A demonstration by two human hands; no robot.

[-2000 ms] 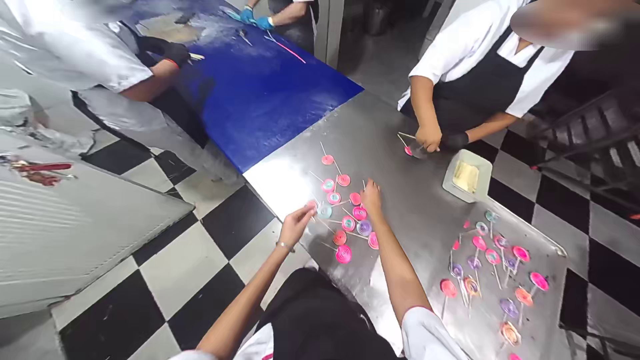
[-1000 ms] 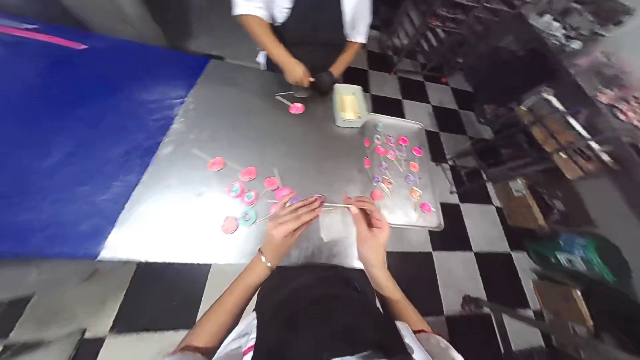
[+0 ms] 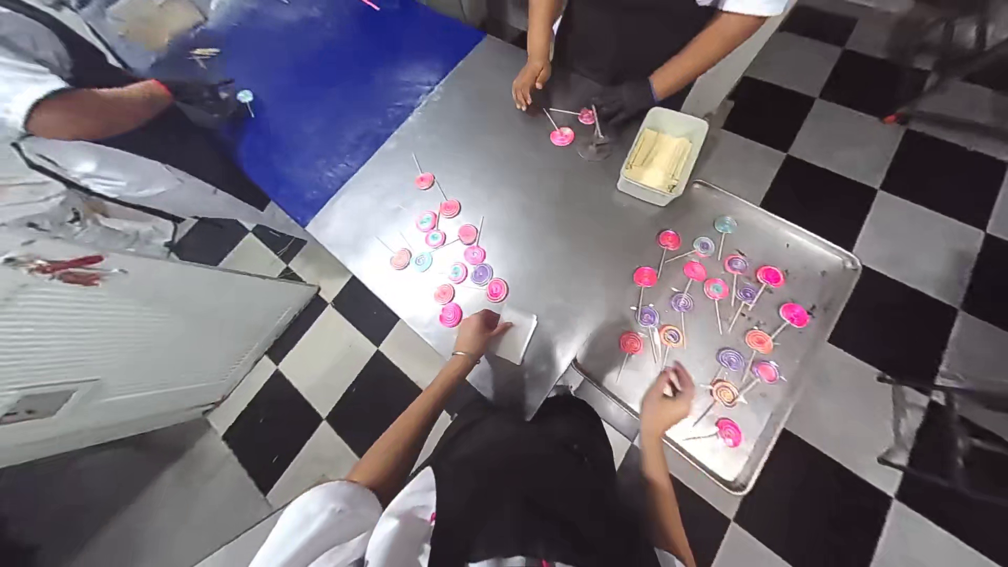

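Note:
My left hand (image 3: 477,334) is at the near edge of the steel table (image 3: 543,228), its fingers on a stack of clear wrappers (image 3: 516,337); whether they pinch one I cannot tell. Just beyond it lie several swirl lollipops on sticks, among them a magenta one (image 3: 450,315) and a purple one (image 3: 482,274). My right hand (image 3: 668,398) is over the near left part of a metal tray (image 3: 819,260), fingers curled, with something small and pale at the fingertips. Several lollipops lie spread on that tray, an orange one (image 3: 725,392) close to this hand.
Across the table a co-worker's bare hand (image 3: 531,83) and gloved hand (image 3: 626,101) are near lollipops. A plastic tub (image 3: 663,157) of pale sticks stands beside the tray. Another person's gloved hand (image 3: 209,98) is at a lollipop (image 3: 245,96) on the blue surface (image 3: 346,87).
My hands were together at a lollipop stick one second ago; now they are apart, the right one over the tray. The view has swung considerably.

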